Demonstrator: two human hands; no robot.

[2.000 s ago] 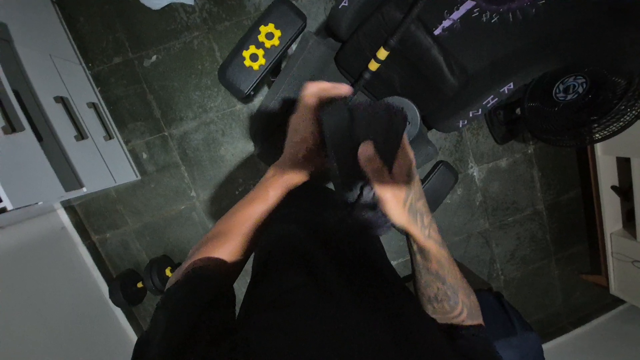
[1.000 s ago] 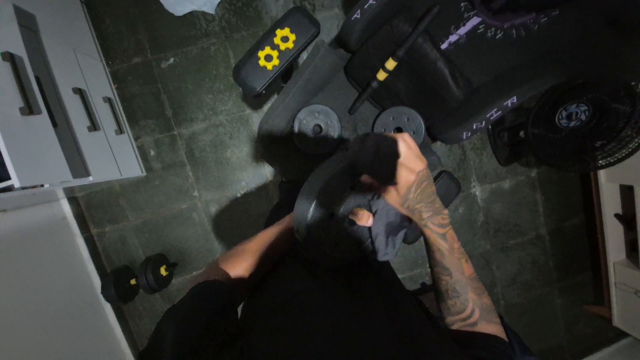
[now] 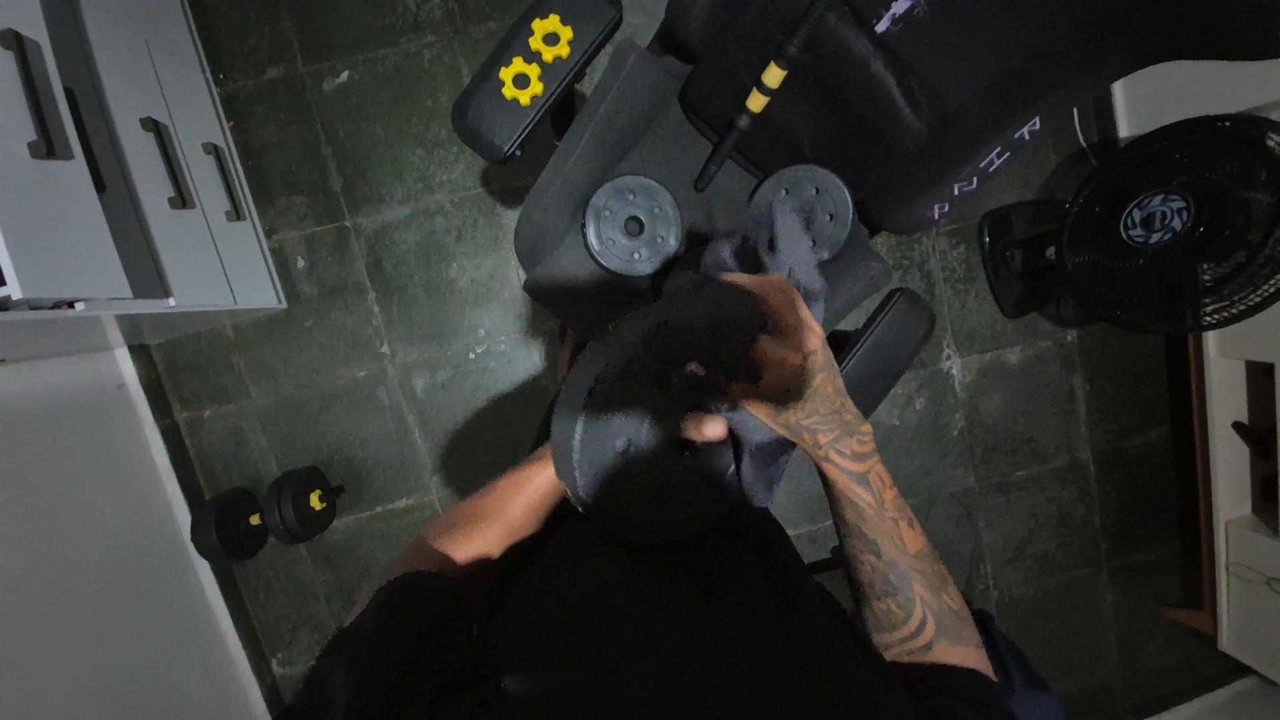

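A large dark weight plate (image 3: 640,450) is tilted in front of my body. My left hand (image 3: 705,428) holds it from behind; most of that hand is hidden, and a fingertip shows near the plate's middle, seemingly through its hole. With a dark grey cloth (image 3: 765,465) in its grip, my right hand (image 3: 790,350) lies against the plate's upper right side. Shadow hides the right fingertips. Beyond my hands, one small round plate (image 3: 632,226) lies at the left on a dark mat, and another small plate (image 3: 803,213) is at the right, partly behind the cloth.
Two yellow star-shaped collars (image 3: 536,60) rest on a black pad. Near them a black bar (image 3: 765,88) with yellow bands leans over a black seat. A dumbbell (image 3: 268,514) lies on the tiled floor at left, beside grey drawers (image 3: 190,170). A black fan (image 3: 1170,220) stands at right.
Two seconds ago both hands were blurred around the dark plate, higher up. The plate has since come lower and turned its face more toward the camera. The right hand with the cloth has shifted over it.
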